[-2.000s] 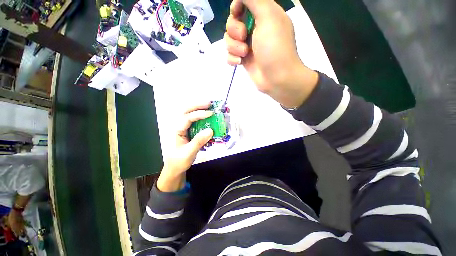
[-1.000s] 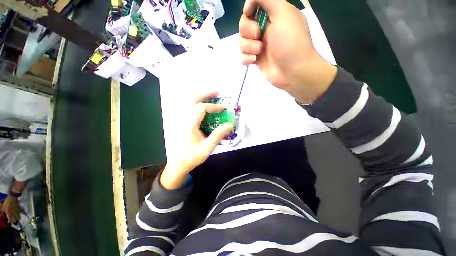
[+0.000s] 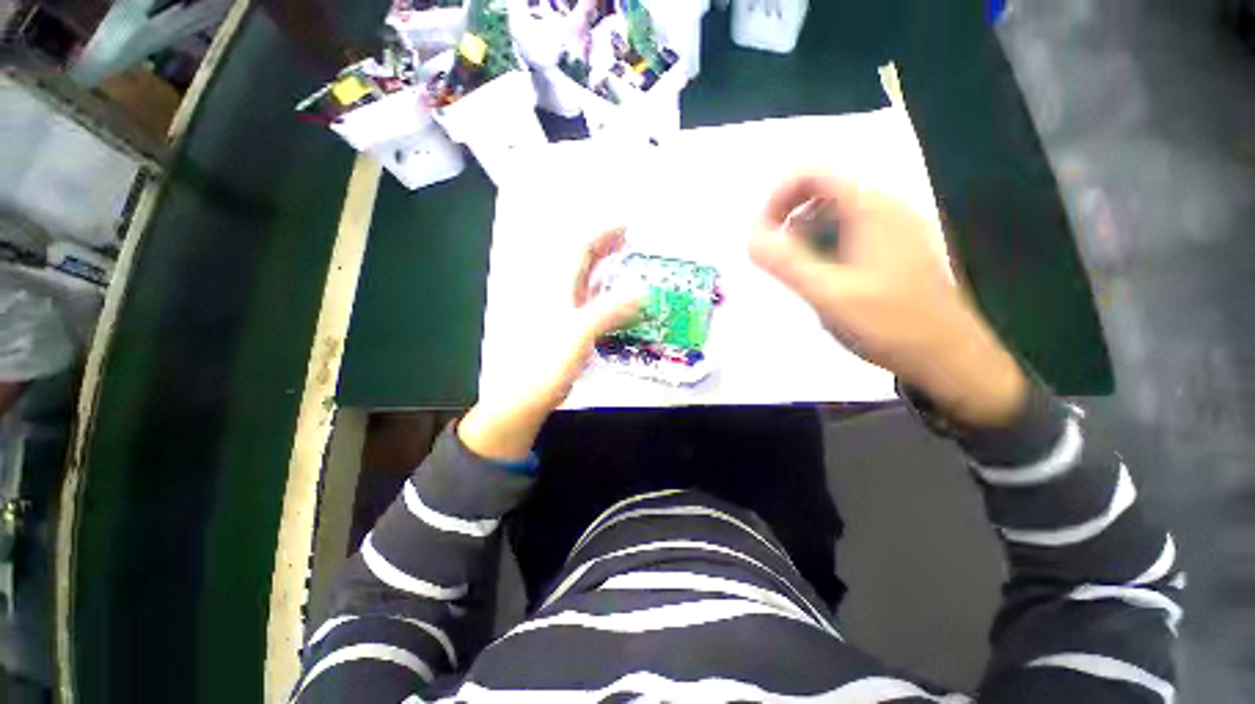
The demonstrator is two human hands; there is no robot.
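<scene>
A green circuit board (image 3: 672,305) sits in a white plastic housing (image 3: 658,369) on the white work sheet (image 3: 743,165). Small dark and red parts show along its near edge. My left hand (image 3: 558,337) holds the housing from the left, fingers at its far left corner and thumb over the board. My right hand (image 3: 874,275) is blurred in the air to the right of the housing, fingers curled around something dark, probably the screwdriver handle; its shaft cannot be made out.
Several white housings (image 3: 399,138) with boards and coloured wires stand at the far left of the sheet. Another white piece (image 3: 768,21) is at the far edge. A pale-edged green conveyor (image 3: 179,358) runs along the left. A tape-like strip (image 3: 891,85) marks the sheet's far right corner.
My right hand has moved away from the board, nearer to me and to the right. The screwdriver tip no longer touches the board. The view has shifted, showing more of the sheet's far side.
</scene>
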